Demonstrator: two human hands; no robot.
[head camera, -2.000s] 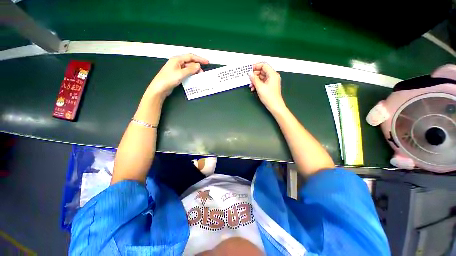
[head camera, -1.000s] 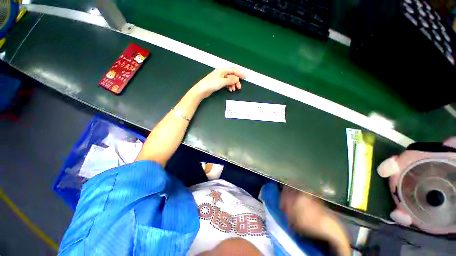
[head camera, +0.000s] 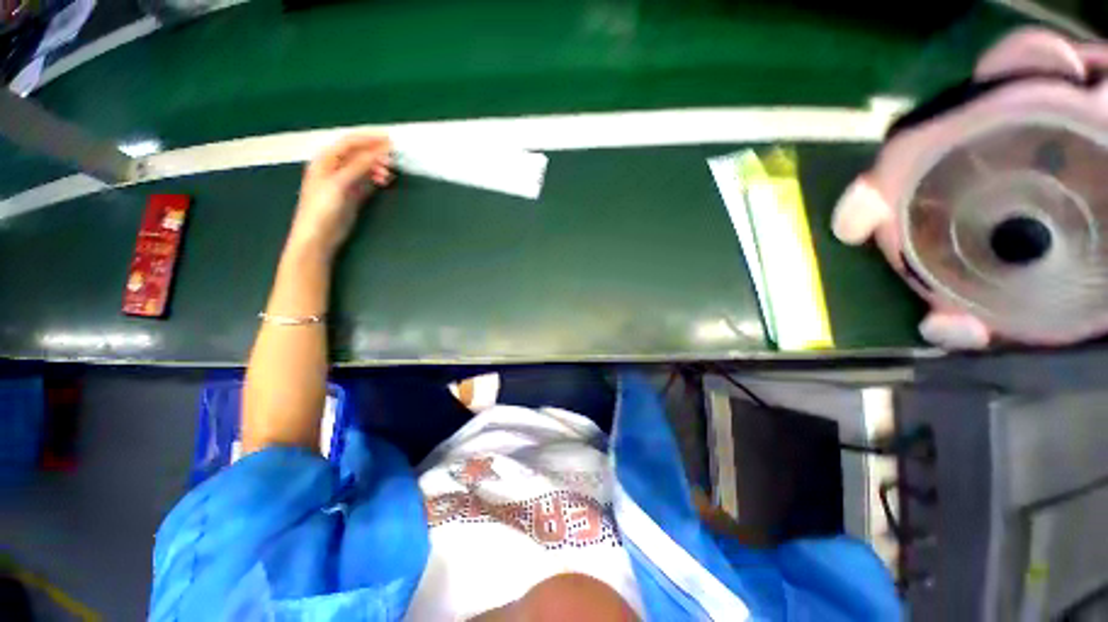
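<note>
My left hand (head camera: 346, 170) is at the bench's far edge by the pale rail, its fingers closed on the left end of a white dot sheet (head camera: 480, 168). The sheet stretches out to the right of the fingers and is blurred, so its dots cannot be made out. My right hand is not visible; that arm is down at my right side, below the bench edge, with only the blue sleeve and a dark part of the arm showing.
A red phone (head camera: 156, 256) lies at the left. A yellow-green strip on white sheets (head camera: 787, 253) lies at the right, beside a pink fan (head camera: 1015, 219). A blue bin (head camera: 219, 425) stands below the bench. A green belt (head camera: 486, 73) runs beyond the rail (head camera: 680, 129).
Two seconds ago both hands held the sheet; one second ago it lay on the bench. Now my left hand holds its left end. My right hand has dropped out of sight. The view has turned.
</note>
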